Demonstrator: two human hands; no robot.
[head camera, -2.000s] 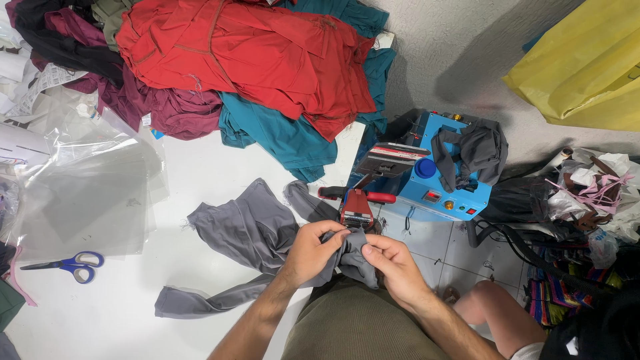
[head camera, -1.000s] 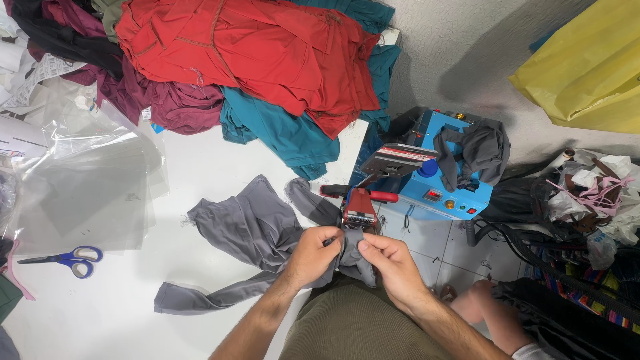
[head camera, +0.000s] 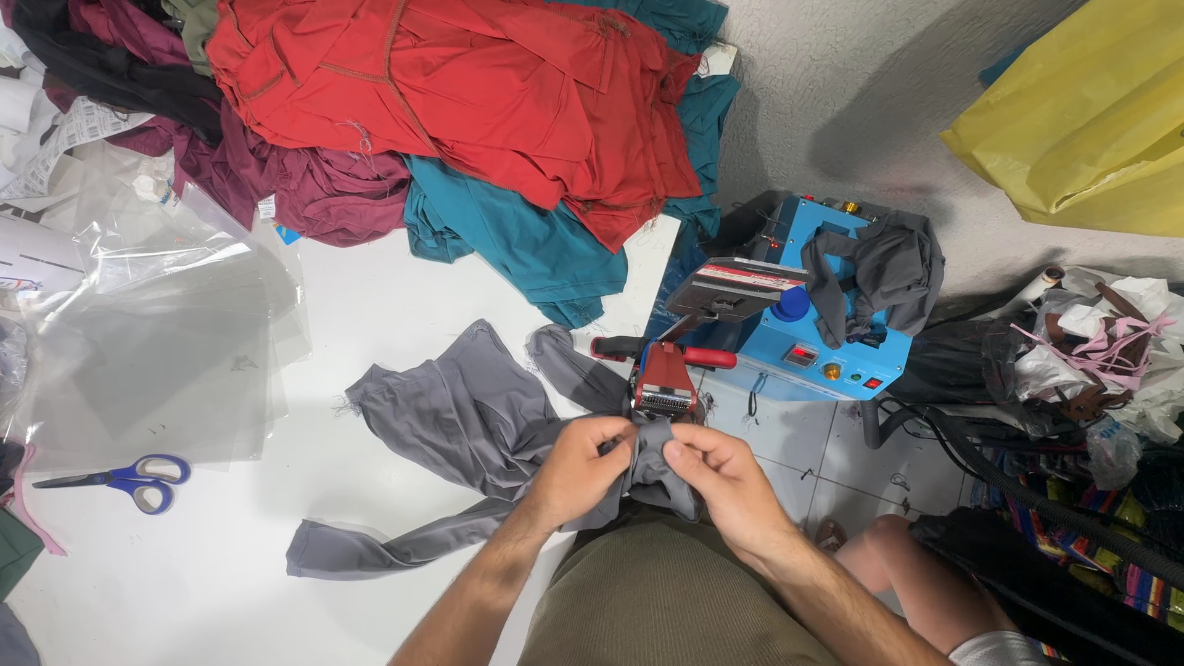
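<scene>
A grey stretchy garment (head camera: 462, 421) lies over the edge of the white table, with one sleeve stretched toward the lower left. My left hand (head camera: 585, 467) pinches a part of it between thumb and finger. Just to the right, my right hand (head camera: 726, 481) pinches the same gathered fabric. Directly above my fingertips stands a red clipper-like trimmer (head camera: 664, 381) with a metal comb edge, fixed at the table's edge; the fabric is right at its comb, and whether they touch cannot be told. A red handle (head camera: 709, 358) sticks out beside it.
Red garments (head camera: 462, 83) and teal fabric (head camera: 518, 227) are piled at the back. Blue-handled scissors (head camera: 139, 479) and clear plastic bags (head camera: 157, 361) lie at left. A blue machine (head camera: 832, 361) stands right, dark fabric (head camera: 879, 268) on it. Another person's leg (head camera: 911, 573) is at lower right.
</scene>
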